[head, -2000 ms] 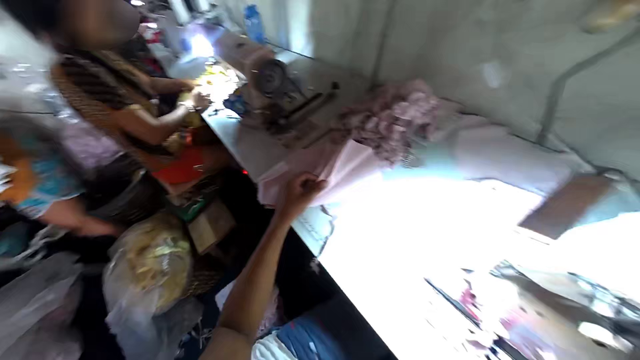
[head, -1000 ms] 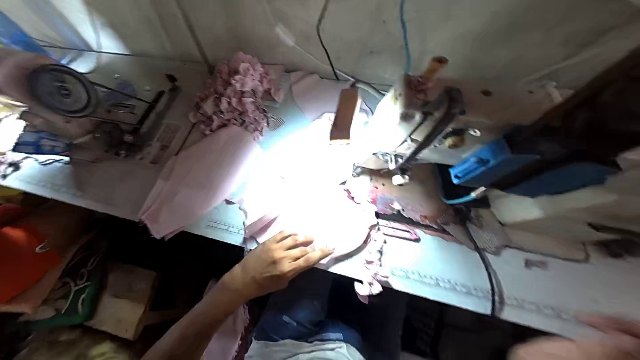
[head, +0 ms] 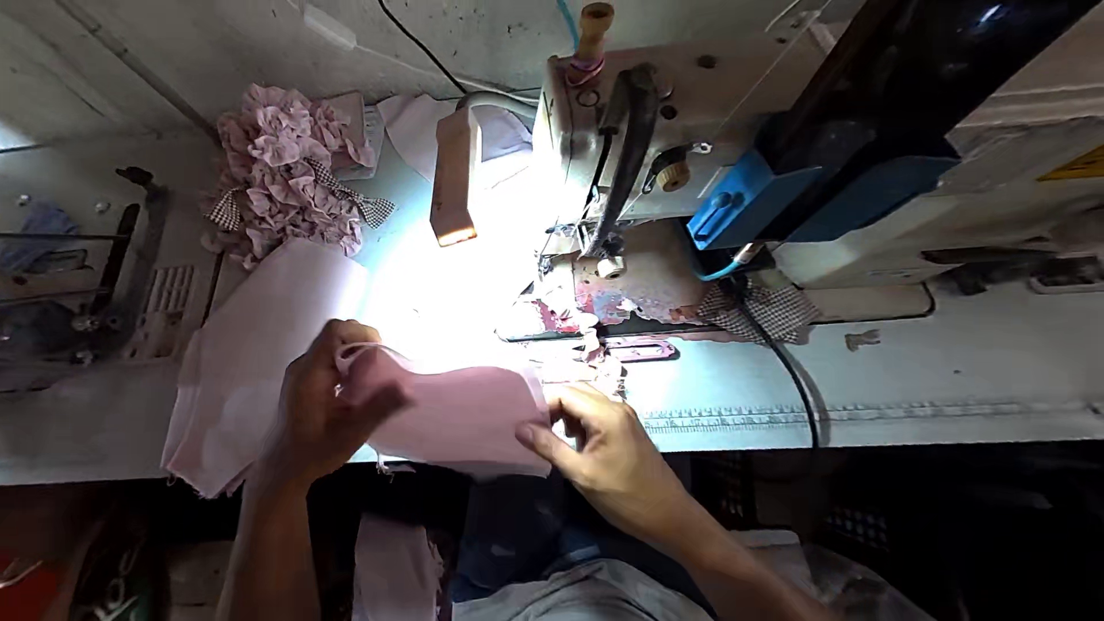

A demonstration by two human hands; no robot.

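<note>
A pink fabric piece (head: 466, 410) is stretched between my two hands above the table's front edge. My left hand (head: 332, 405) grips its left end, where the cloth curls over at the fingers; the fingertips are slightly blurred. At its right edge my right hand (head: 599, 440) pinches the cloth between thumb and fingers. To the left of my left hand lies a stack of pale pink fabric pieces (head: 267, 345). The sewing machine (head: 621, 164) stands just beyond my right hand, and its needle area is partly washed out by glare.
Behind the stack sits a heap of pink ruffled fabric (head: 289, 172) with checked strips. A lamp head (head: 455, 177) hangs over the bright spot. A blue holder (head: 750, 203) is beside the machine. A black cable (head: 789, 371) crosses the table ruler (head: 724, 421). Another machine (head: 103, 285) is at left.
The view has swung right, away from the person at the other machine. My right hand has come in to the cloth. My left hand, earlier flat on the fabric, now holds a piece up.
</note>
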